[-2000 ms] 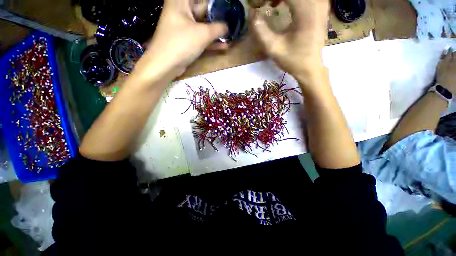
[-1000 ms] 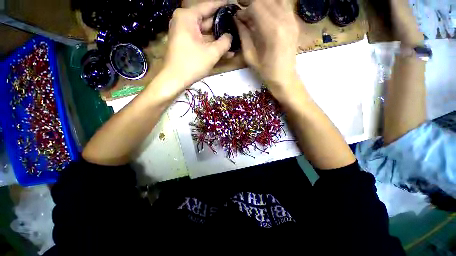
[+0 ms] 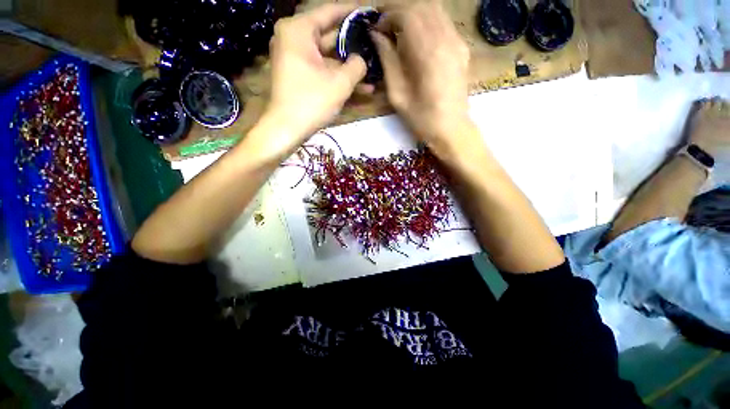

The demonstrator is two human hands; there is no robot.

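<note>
A round black housing [image 3: 360, 40] is held on edge near the top of the view, above the brown work board. My left hand [image 3: 312, 68] grips its left side and lower rim. My right hand [image 3: 424, 68] has its fingertips at the housing's right side and inner face; whether they pinch a small part is hidden. A tangled heap of red and dark contact leads with pale and gold ends [image 3: 380, 196] lies on white paper [image 3: 528, 152] below my hands.
Black housings [image 3: 210, 99] are piled at upper left; two more [image 3: 551, 24] lie at upper right by a small black block [image 3: 523, 70]. A blue parts tray [image 3: 112, 232] holds leads at far left. Another person's arm [image 3: 664, 188] rests at right. Translucent items [image 3: 688, 36] lie at upper right.
My right hand was apart from the housing two seconds ago and is now against it. A second housing appears at upper right. The other person's arm reached up, then came back down.
</note>
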